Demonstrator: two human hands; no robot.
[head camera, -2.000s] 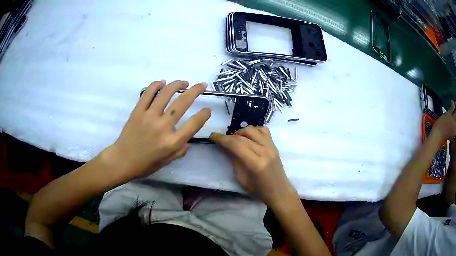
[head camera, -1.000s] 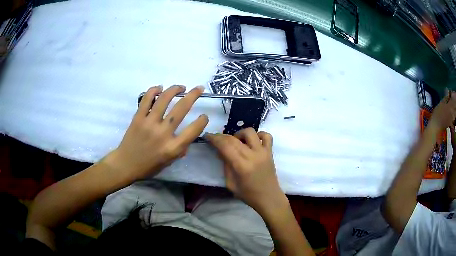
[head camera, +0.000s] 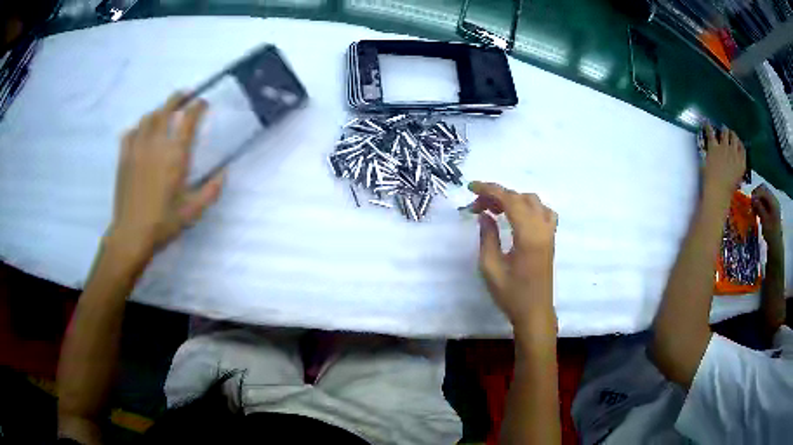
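My left hand (head camera: 161, 169) holds a black phone middle frame (head camera: 271, 87) by its open-window end, tilted over the left of the bench. Hand and frame are blurred. My right hand (head camera: 483, 204) is right of a loose heap of side keys (head camera: 400, 161), thumb and forefinger apart. A single small dark key (head camera: 465, 209) is close to its fingertips; it does not look gripped. A stack of middle frames (head camera: 487, 76) with layered silver edges lies just behind the heap.
The work lies on a white bench (head camera: 365, 274). A green conveyor belt (head camera: 574, 61) runs beyond it with single frames on it. At the right, another person's arms (head camera: 696, 252) reach by an orange tray (head camera: 726, 282) of small parts.
My left hand has carried the frame away from the heap to the upper left. My right hand has left the frame's near edge and moved right, beside the single loose key.
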